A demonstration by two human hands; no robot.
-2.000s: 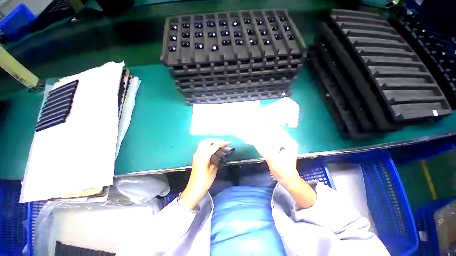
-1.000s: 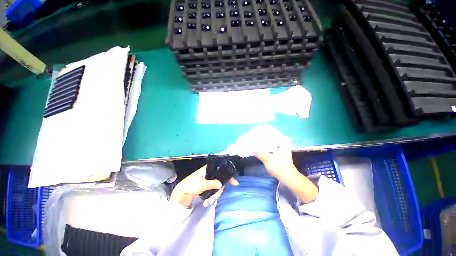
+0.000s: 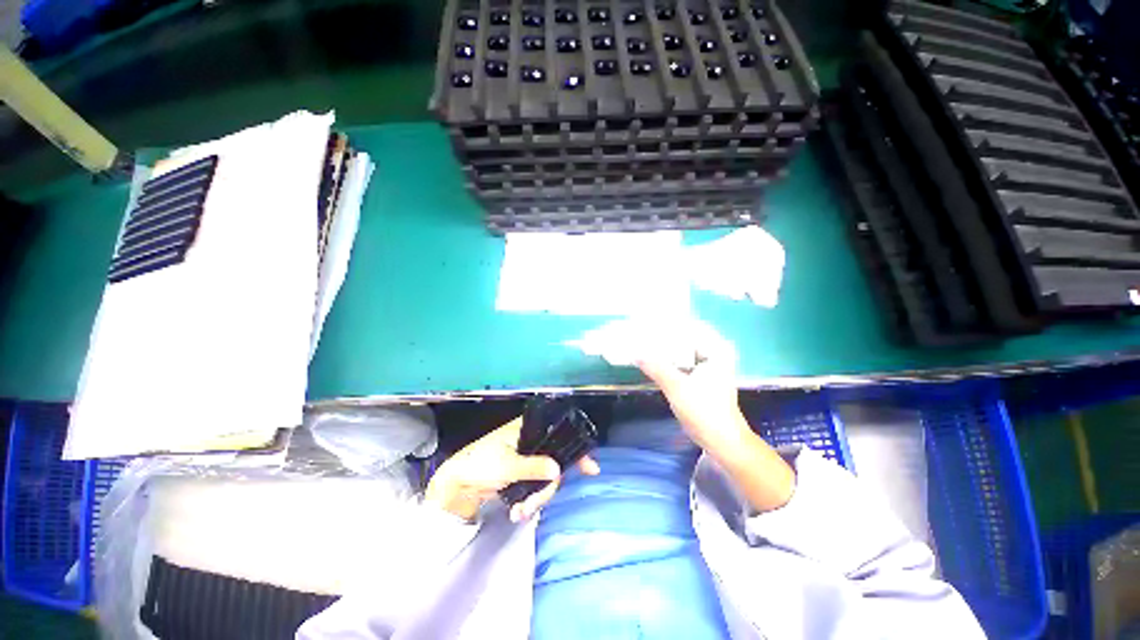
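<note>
My left hand (image 3: 494,470) holds several black housings (image 3: 559,431) bunched together above the blue-covered lap, below the bench edge. My right hand (image 3: 706,394) is at the bench edge, fingers closed around a white glue bottle (image 3: 644,339) with a thin tip pointing left. Glare washes out the bottle and the fingertips. The bottle tip is above and right of the housings, not touching them. White paper (image 3: 588,273) lies on the bench behind the bottle, with a crumpled white wipe (image 3: 740,265) at its right end.
A stacked parts tray (image 3: 625,94) with small glossy parts stands behind the paper. Slotted trays (image 3: 1063,188) are stacked at right. White sheets (image 3: 206,338) with a row of black housings (image 3: 163,219) lie at left. A plastic-lined bin (image 3: 250,513) and blue crate (image 3: 988,500) flank the lap.
From two seconds ago, my left hand has moved down off the bench edge and the housings are fanned. Since one second ago, the bottle has moved slightly up from the housings. The view has shifted.
</note>
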